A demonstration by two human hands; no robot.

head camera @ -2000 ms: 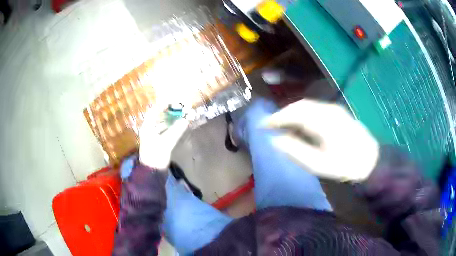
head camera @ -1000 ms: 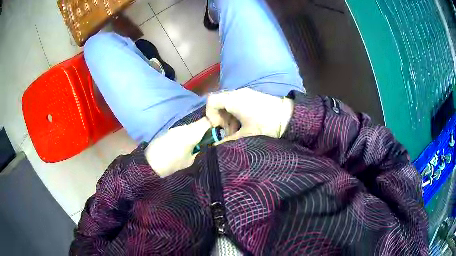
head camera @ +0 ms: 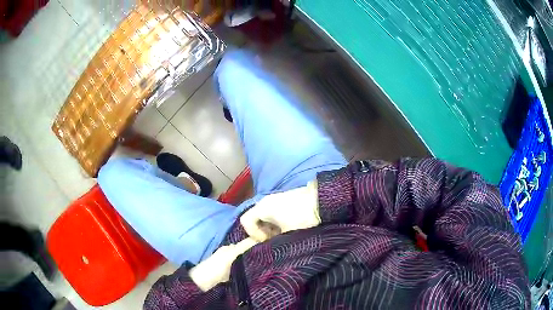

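Note:
My left hand (head camera: 221, 266) and my right hand (head camera: 285, 212), both in off-white gloves, meet low over my lap, close against my jacket. The right hand's fingers are curled and touch the left hand's fingertips. The left hand's fingers are largely hidden by the right hand and the sleeve. No part shows clearly between them, so I cannot tell what either hand holds.
A brown surface with clear pocketed trays (head camera: 115, 91) stands beyond my knees. A red stool (head camera: 91, 254) is at left. The green bench (head camera: 345, 42) carries clear ribbed trays (head camera: 449, 79), a black rectangle (head camera: 517, 115) and a blue tray (head camera: 508, 175) with metal parts.
My hands came together from apart over the knees, then moved slightly down. The teal part seen between them a second ago no longer shows. The view has shifted, showing more bench and brown surface.

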